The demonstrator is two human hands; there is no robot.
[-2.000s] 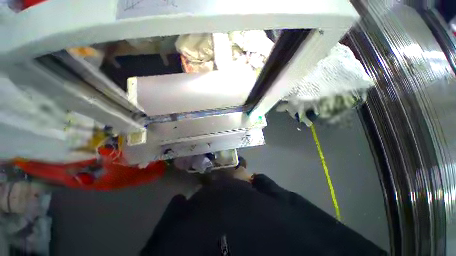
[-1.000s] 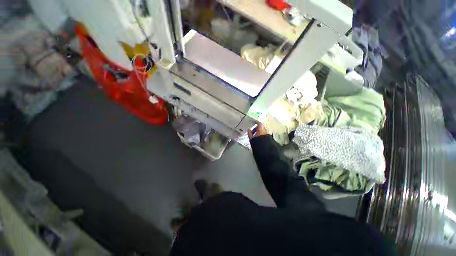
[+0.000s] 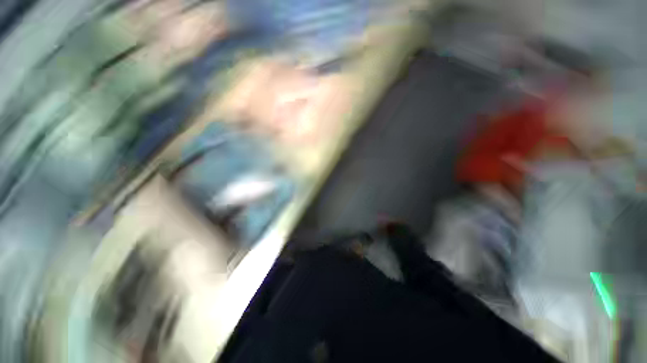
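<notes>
The frame is strongly blurred. Neither of my hands can be made out; dark clothing fills the lower middle. A long pale table (image 3: 264, 273) runs diagonally up from the lower middle. A blue bundle (image 3: 266, 159) with a white patch on it lies on the table. A pink, blurred heap (image 3: 294, 103) lies beyond it. A part of the white machine (image 3: 560, 234) shows at the right, with a green glow near its lower end.
The dark grey floor (image 3: 397, 135) lies between the table and the machine. A red plastic bag (image 3: 500, 145) is beside the machine. A pale basket-like shape (image 3: 465, 230) is below it. Blue and green fabric heaps (image 3: 99, 117) blur across the upper left.
The view has swung from the machine to the table, so the machine now sits at the right edge. My right hand, at the machine's lower corner one second ago, can no longer be seen.
</notes>
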